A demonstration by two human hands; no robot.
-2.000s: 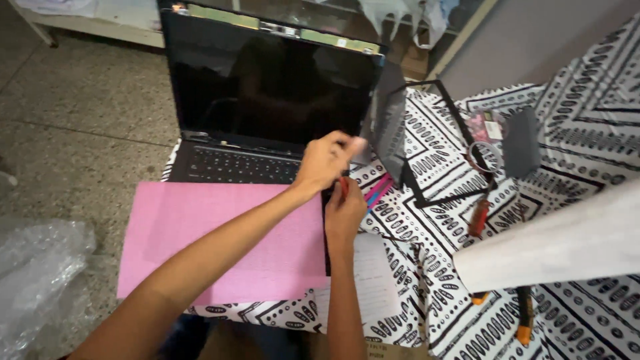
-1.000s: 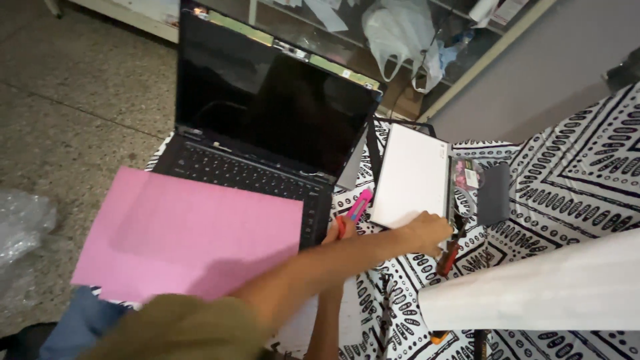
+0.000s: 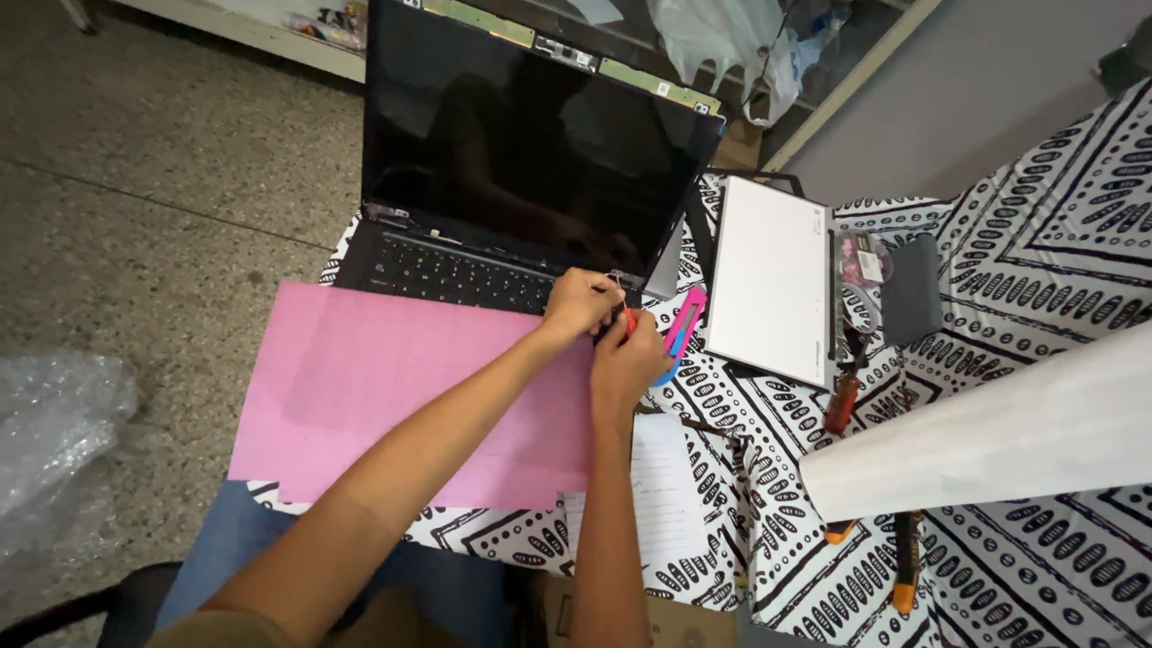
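An opened laptop stands with its bezel off, its dark screen (image 3: pixel 540 135) bare and green strips along the top. A pink sheet (image 3: pixel 405 396) covers the lower part of its keyboard (image 3: pixel 450 279). At the screen's lower right corner, my left hand (image 3: pixel 583 301) has thumb and fingers pinched together near the hinge; whatever lies between them is too small to tell. My right hand (image 3: pixel 630 355) grips a small red-handled tool (image 3: pixel 630 322), just below and right of the left fingertips. The tool's tip is hard to make out. Beside the right hand lies a pink and blue tool (image 3: pixel 686 324).
A white panel (image 3: pixel 769 279) lies right of the laptop on the patterned cloth, over a black frame. Farther right are a grey pad (image 3: pixel 911 290), a red-handled screwdriver (image 3: pixel 841 405) and a white roll (image 3: pixel 981 432). Lined paper (image 3: pixel 666 486) lies near the front edge.
One second ago my left arm reached across to the white panel; now that hand is back at the laptop's hinge corner. The panel, absent two seconds ago, lies over the black frame.
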